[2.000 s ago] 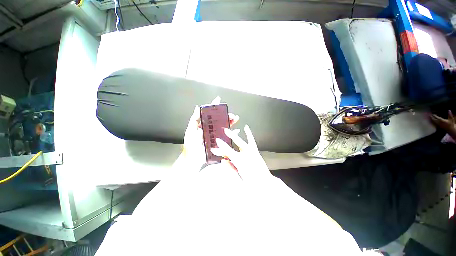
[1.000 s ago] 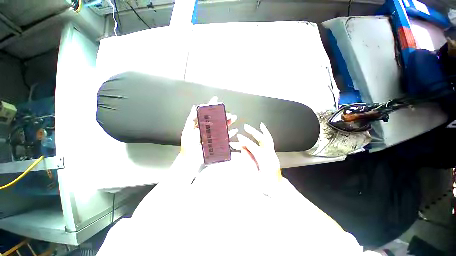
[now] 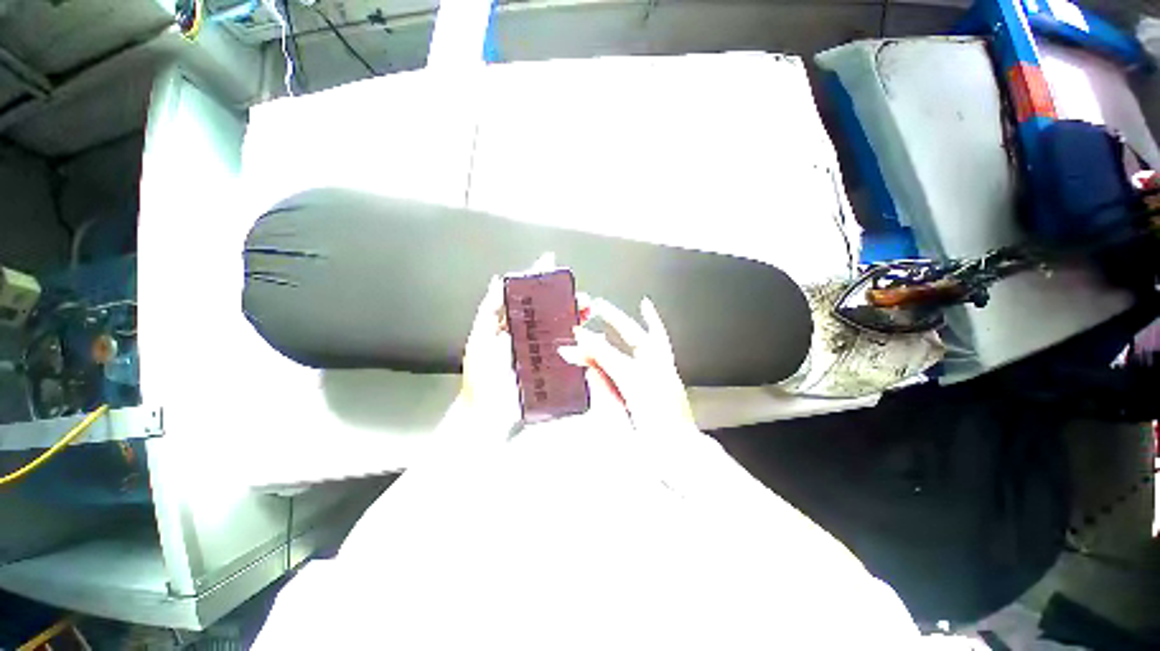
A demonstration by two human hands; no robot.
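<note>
A smartphone (image 3: 545, 346) with a reddish screen and dark rows of text is held upright over the front edge of the pressing form. My left hand (image 3: 485, 350) holds it along its left side, with fingertips showing above its top and right edges. My right hand (image 3: 636, 363) is at the phone's right side, fingers apart, one fingertip at the screen. Both hands are overexposed. The long grey padded pressing form (image 3: 382, 274) lies under and behind the phone, smooth, with gathered folds at its left end.
The steam iron (image 3: 897, 296), with black cables, sits on a stained pad (image 3: 865, 361) at the right end of the white table (image 3: 662, 140). Another pressing table (image 3: 948, 140) is farther right. Black cloth (image 3: 916, 496) hangs low at right. A white-walled bin (image 3: 191, 331) stands left.
My right hand has moved left to the phone's screen since one second ago. My left hand still holds the phone. The person at the right edge is less visible than two seconds ago.
</note>
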